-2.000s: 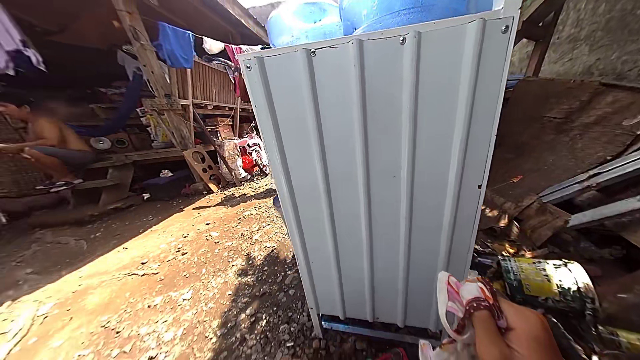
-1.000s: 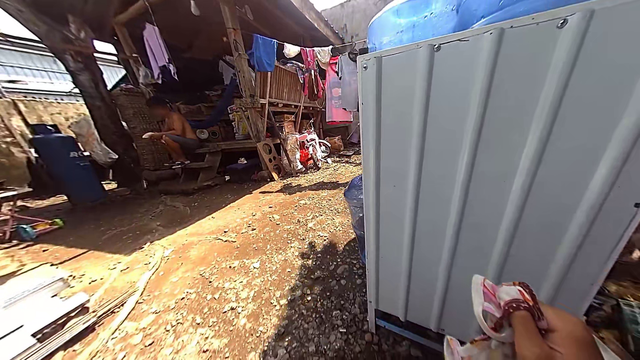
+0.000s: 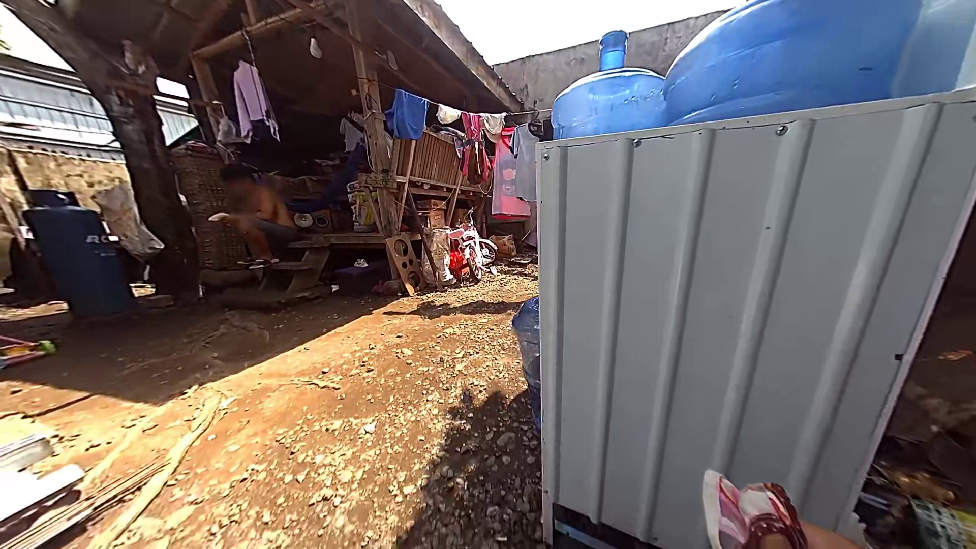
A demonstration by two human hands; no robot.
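At the bottom right, in front of a cabinet side of ribbed grey metal sheet, my right hand is only partly in view. A pink and white patterned cloth is gripped in it, and reddish-brown beads lie across the cloth or the hand. Large blue water jugs stand or lie on top of the cabinet. Another blue plastic jug shows beside the cabinet's left edge, partly hidden. My left hand is out of view.
Stony ground runs to a wooden shelter where a person sits. Clothes hang on a line above a small bicycle. A dark blue drum stands at left; boards and thin sticks lie at lower left.
The view has swung left, bringing in more of the yard. The hand with the cloth is lower in the picture and more cut off by the bottom edge.
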